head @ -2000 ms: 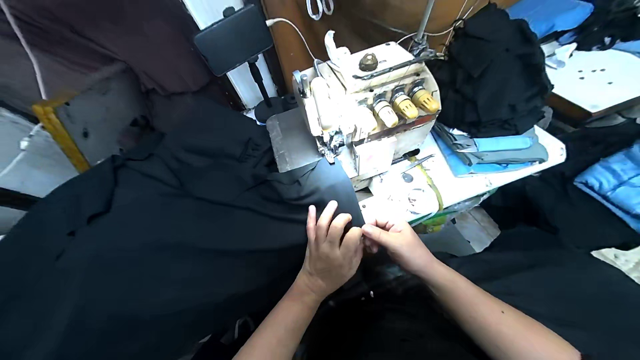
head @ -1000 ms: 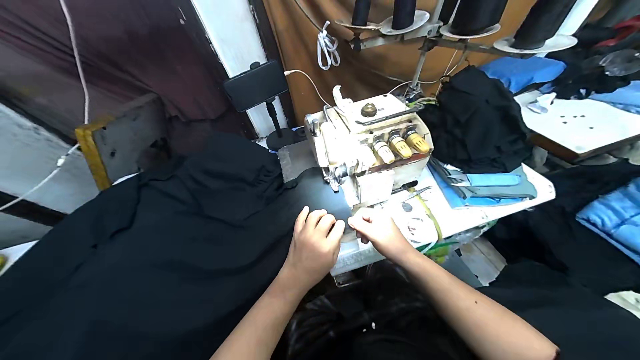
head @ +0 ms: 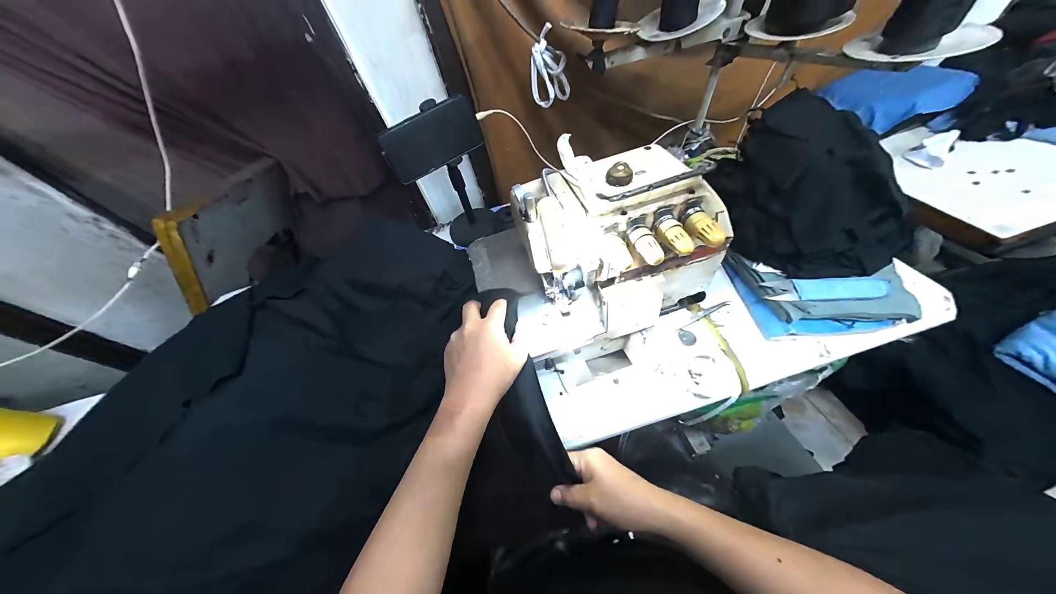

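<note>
A large piece of black fabric (head: 330,396) spreads over the left side and hangs off the table's front edge. My left hand (head: 483,351) is on its folded edge, left of the needle area of a white overlock sewing machine (head: 627,239); whether its fingertips grip the cloth is hidden. Lower right, just off the front edge of the white sewing table (head: 594,417), my right hand (head: 610,491) pinches the fabric's edge between thumb and fingers. The presser foot area (head: 565,293) shows to the right of the cloth.
Blue and grey folded fabric pieces (head: 841,301) and a black cloth heap (head: 813,190) lie right of the machine. Behind it stand thread cones (head: 804,15) on a rack. A phone-like black device on a stand (head: 433,139) is at back left. Metal tweezers (head: 697,315) lie on the table.
My hands were close together at the fabric edge in front of the machine; now they are apart, the right one lower and nearer me. The fabric has moved off the needle area.
</note>
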